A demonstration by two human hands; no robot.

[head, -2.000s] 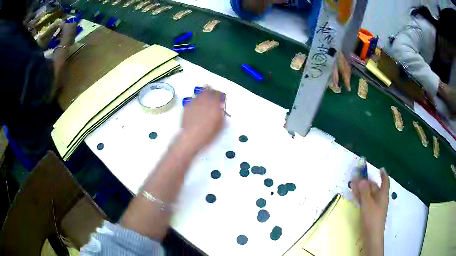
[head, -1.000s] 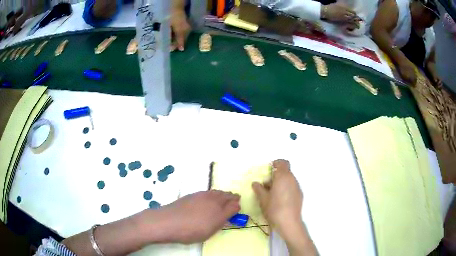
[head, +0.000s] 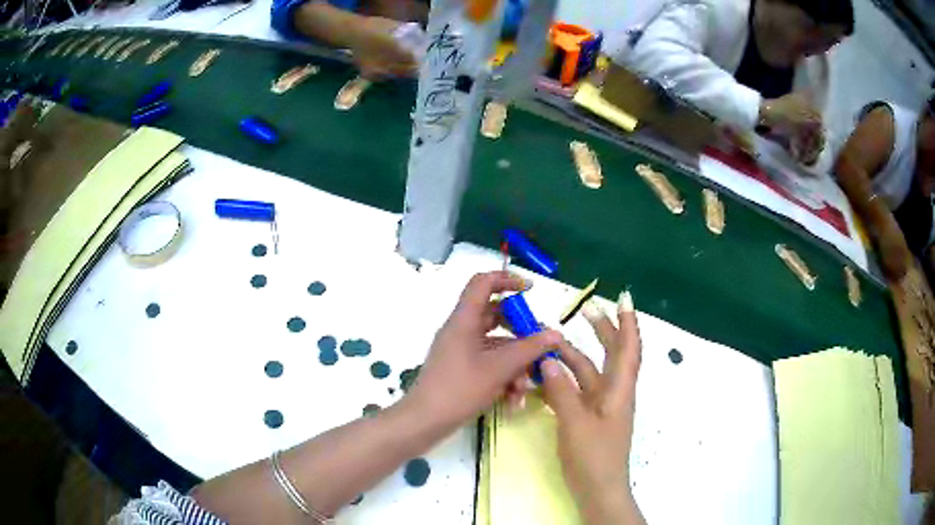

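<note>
My left hand (head: 477, 359) holds a blue cylinder, a battery cell (head: 520, 316), above the near edge of the white surface. A thin red lead shows by its upper end. My right hand (head: 600, 405) has its thumb and a finger at the cell's lower end, and its other fingers are raised. A small yellow foam pad with a dark edge (head: 580, 300) is at a raised fingertip of the right hand; whether it is gripped or stuck there I cannot tell. Yellow foam sheets (head: 528, 467) lie beneath the hands.
Another cell (head: 244, 210) and a tape roll (head: 151, 234) lie left, by stacked foam sheets (head: 87, 236). More sheets (head: 836, 436) lie right. Dark discs dot the white surface (head: 215, 359). A metal post (head: 439, 154) stands at the green belt (head: 349, 154). People sit beyond it.
The view has swung left again after swinging right. Both hands were low over the yellow sheets with a cell between them; now they hold a cell raised, and the small pad shows by the right fingertips.
</note>
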